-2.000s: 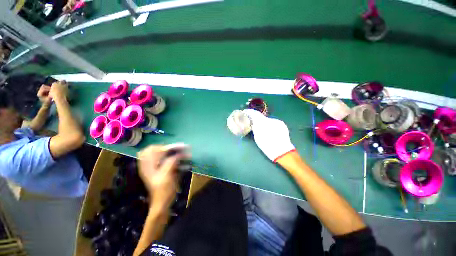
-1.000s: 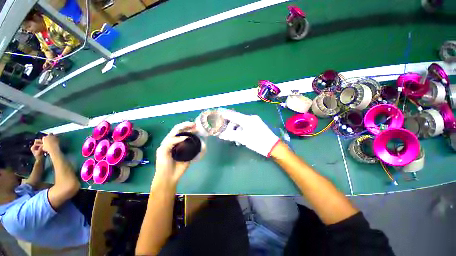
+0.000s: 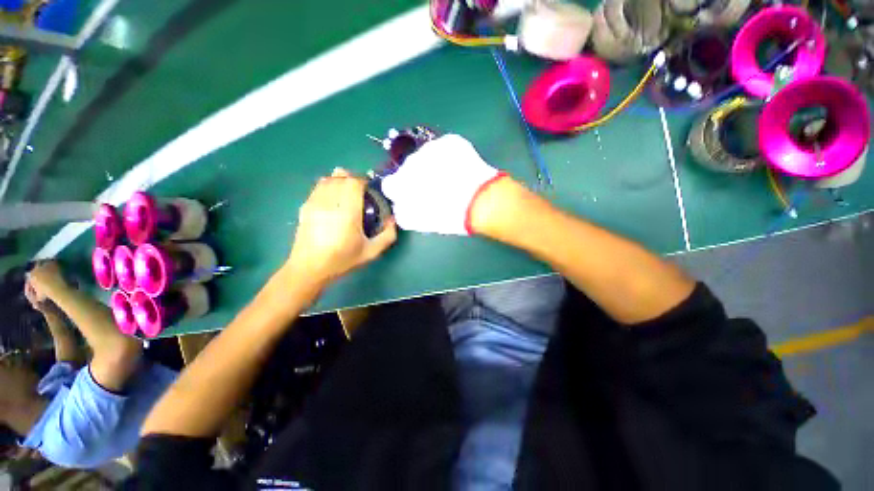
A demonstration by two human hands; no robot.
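Observation:
My bare left hand point(image 3: 333, 225) is closed around a black housing point(image 3: 374, 211), of which a dark round end shows. My right hand point(image 3: 441, 187), in a white glove with a red cuff edge, is against the housing's right side; its fingers are hidden, so its hold cannot be told. The grey ring seen earlier is not visible between the hands. A wired inner core point(image 3: 406, 146), dark purple with thin wires, is just beyond the gloved hand on the green bench.
Several joined units point(image 3: 153, 269) with magenta cups are grouped at the left. A magenta cup point(image 3: 566, 94), grey rings point(image 3: 721, 137) and wired parts are piled at the right. A coworker in light blue point(image 3: 91, 412) sits at the far left.
My hands have come together; the gloved hand, which held the grey ring up, is now against the housing. The view has shifted and turned. The wired core now shows beyond the glove.

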